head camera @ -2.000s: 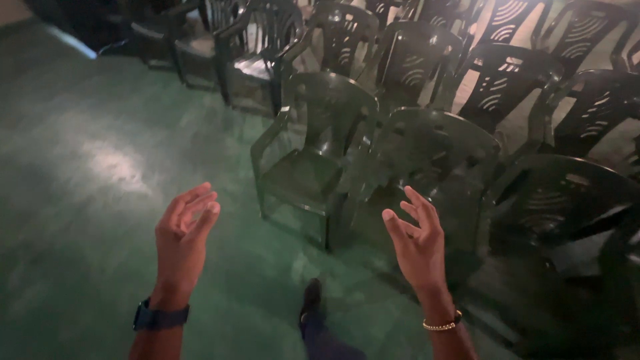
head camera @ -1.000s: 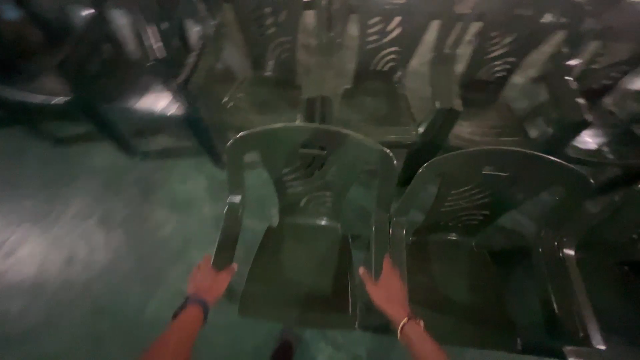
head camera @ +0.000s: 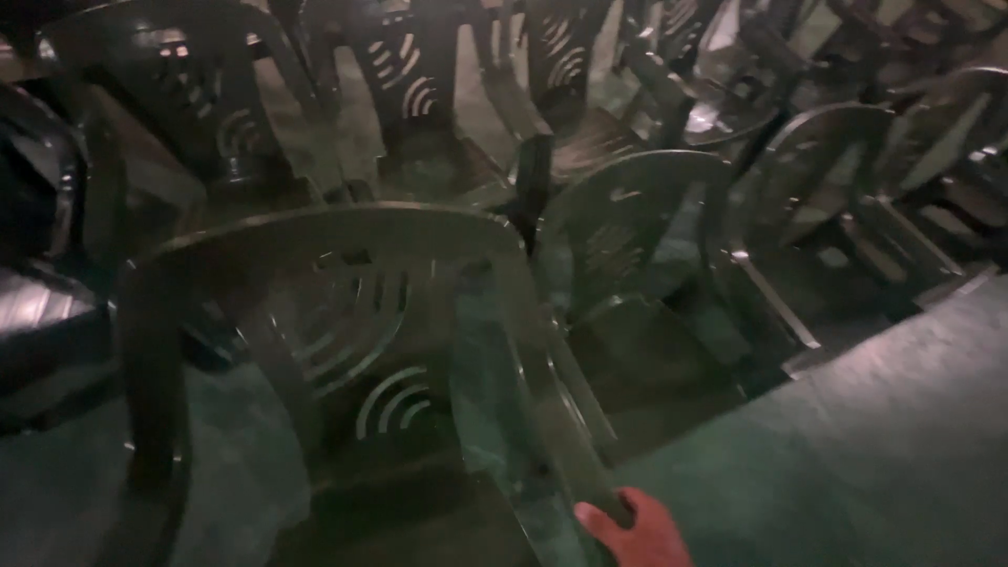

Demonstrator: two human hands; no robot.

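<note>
A dark green plastic armchair (head camera: 394, 228) with curved slots in its backrest fills the lower left and middle of the head view, close to me. My right hand (head camera: 638, 528) grips the front of its right armrest, thumb on the near side and fingers around the outer edge. The chair's left armrest (head camera: 153, 378) shows at the left, its lower end dark. My left hand is out of the frame. Just right of this chair stands a second plastic armchair (head camera: 646, 169), its seat in shadow.
Behind are rows of similar plastic armchairs (head camera: 409, 47), closely set. More chairs (head camera: 835, 118) continue to the right. A chair with a shiny seat (head camera: 39, 307) is at the far left. Green floor (head camera: 827, 457) shows at the lower right.
Both hands were raised with nothing in them, then came down to a chair's armrests. Now only my right hand shows, on an armrest. The view has shifted strongly.
</note>
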